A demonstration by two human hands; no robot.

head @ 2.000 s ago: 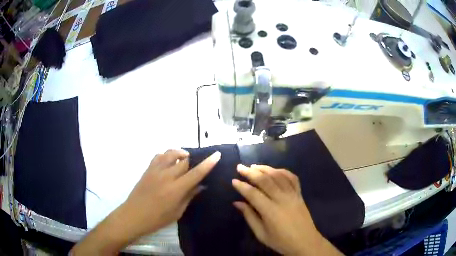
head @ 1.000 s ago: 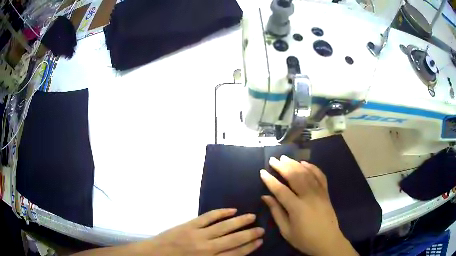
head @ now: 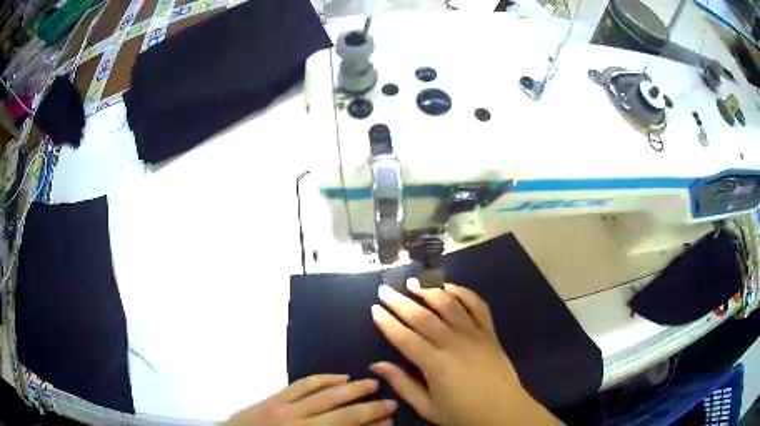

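Note:
Joined dark panels (head: 537,320) lie flat under the left end of the sewing machine head (head: 500,141), their back edge at the lit needle area. The presser foot and needle are hard to make out behind the take-up guard (head: 387,200). My right hand (head: 446,349) lies on the cloth just in front of the needle area, fingers spread and pointing at it. My left hand (head: 329,403) lies flat on the cloth near the bottom edge, partly cut off by the frame. Neither hand grips anything.
A dark panel (head: 71,304) lies at the table's left edge. A folded dark stack (head: 225,75) is at the back left, with a small dark bundle (head: 60,112) beside it. A pointed dark piece (head: 692,279) lies under the machine arm. A blue basket (head: 723,399) is lower right.
My left hand has moved from the cloth's back edge down to its front part. My right hand stays near the needle. The camera view has shifted.

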